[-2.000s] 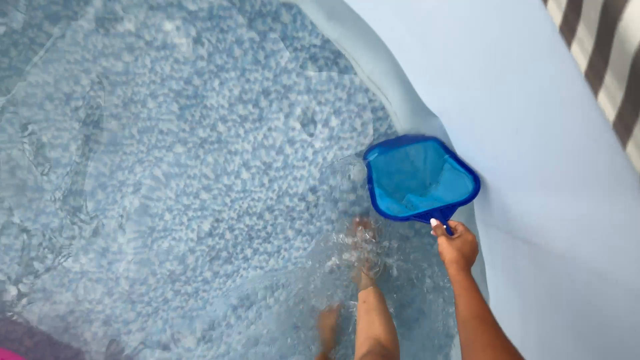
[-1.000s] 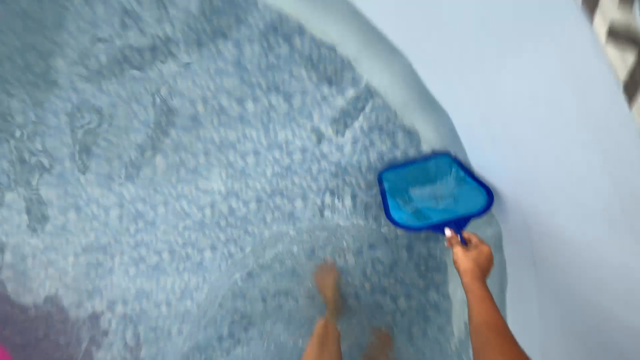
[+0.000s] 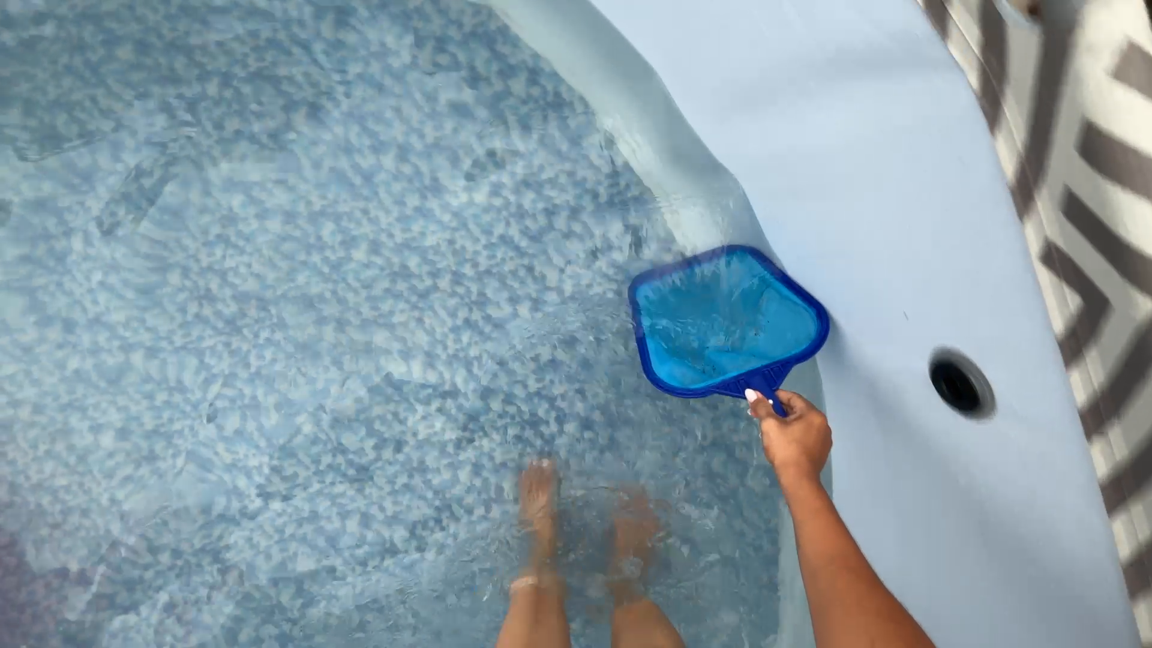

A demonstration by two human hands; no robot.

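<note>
My right hand (image 3: pixel 794 436) is closed around the short handle of a blue pool skimmer net (image 3: pixel 729 319). The net's frame lies at the water surface against the pool's side wall, its left part seemingly just under water. Small dark specks show on the mesh. My two feet (image 3: pixel 538 490) stand in the shallow water to the left of and below the net. My left hand is out of view.
The pale blue pool wall (image 3: pixel 864 225) curves down the right side, with a round dark opening (image 3: pixel 960 382) in it. Beyond it lies a grey-and-white patterned mat (image 3: pixel 1098 234). The pool floor (image 3: pixel 360 315) has a mottled pebble pattern.
My right hand has kept hold of the skimmer net along the wall. My feet have moved and now stand side by side. The round opening has come into view.
</note>
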